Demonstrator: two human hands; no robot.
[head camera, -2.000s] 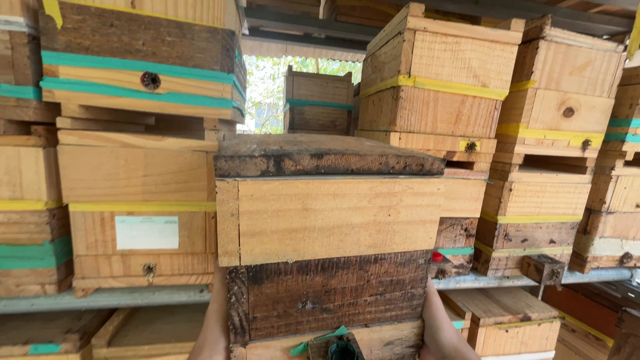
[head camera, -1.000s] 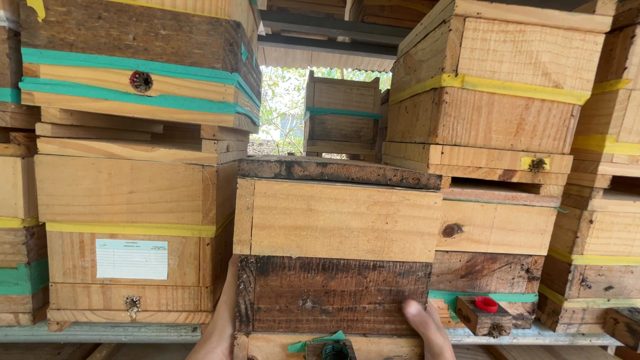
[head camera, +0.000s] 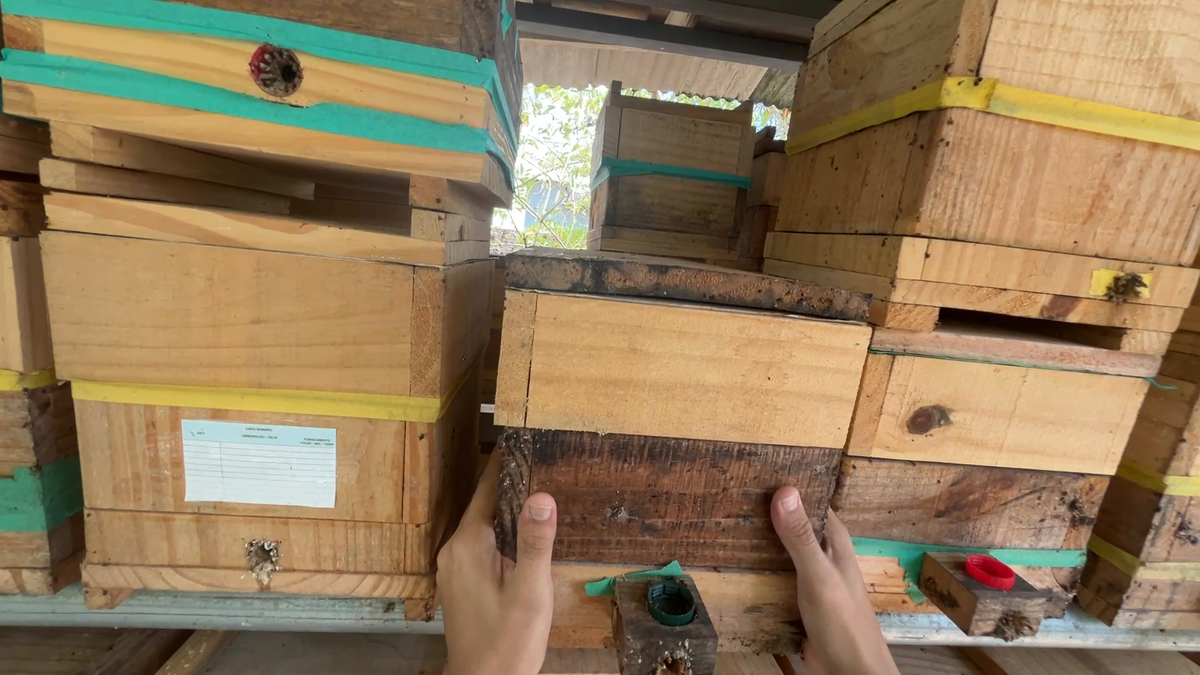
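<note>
A stacked wooden hive box (head camera: 670, 497) stands upright in the middle, with a dark weathered lid (head camera: 684, 281), a pale upper section (head camera: 694, 370) and a dark brown section below. My left hand (head camera: 502, 572) grips its left side, thumb on the front face. On the right side my right hand (head camera: 830, 581) holds it the same way, its other fingers mostly hidden behind the corner. Low on the front, between my hands, juts a small wood entrance block (head camera: 664, 623) with a green plastic ring (head camera: 671, 602) and a strip of green tape beside it.
Close on the left is a hive (head camera: 244, 319) with yellow tape and a paper label (head camera: 260, 464). A hive (head camera: 994, 412) stands close on the right, its entrance block (head camera: 980, 595) bearing a red ring. A metal rail (head camera: 234, 614) runs beneath them. Another taped hive (head camera: 670, 178) is behind.
Between the neighbouring hives, the held hive sits lower in view and closer to the right one. My right thumb, not visible two seconds ago, now rests on the front. The view has moved closer.
</note>
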